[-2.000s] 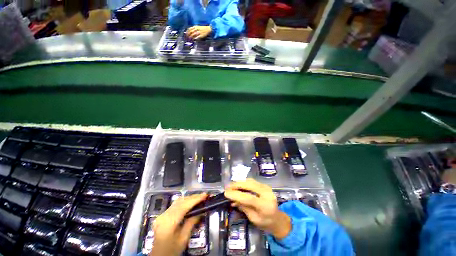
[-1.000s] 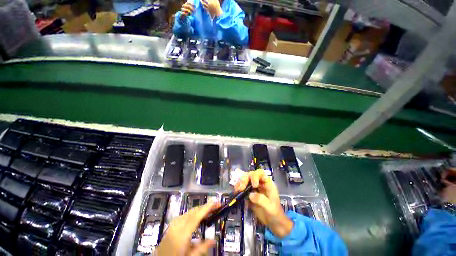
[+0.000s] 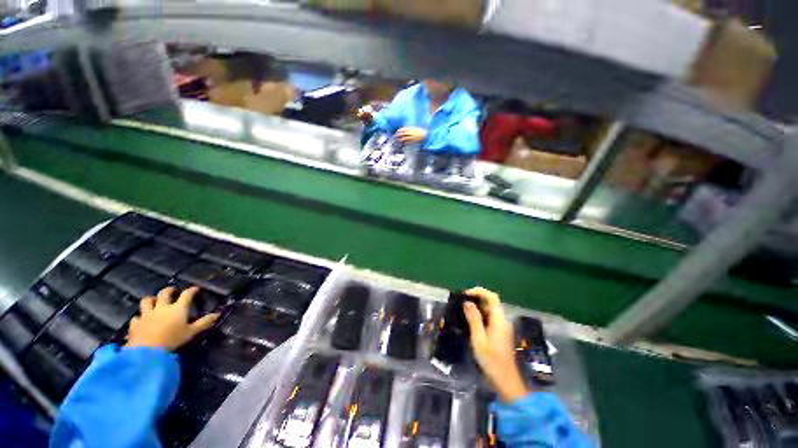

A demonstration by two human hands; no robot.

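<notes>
My left hand (image 3: 164, 322) lies over the dark parts tray (image 3: 114, 214) at the left, fingers spread on its glossy black slabs; no slab shows lifted. My right hand (image 3: 492, 337) holds a black handset (image 3: 451, 331) at the third pocket of the back row in the clear blister tray (image 3: 570, 385). Two plain black closed handsets stand in the back row left of it, one of them here (image 3: 352, 317). An open handset (image 3: 534, 350) with a white label is right of my hand. Front-row handsets (image 3: 306, 398) show labels and orange spots. A white slip (image 3: 440, 366) is below the held handset.
A green conveyor (image 3: 350, 227) runs behind the trays. Across it a person in a blue smock (image 3: 437, 122) works at another clear tray. A grey post (image 3: 717, 254) rises at the right, near another filled tray (image 3: 761, 402). Cartons sit on the shelf above.
My left hand has let go of the handset and moved left onto the dark tray. My right hand has carried the handset back to the third pocket. The view has tilted and shifted left.
</notes>
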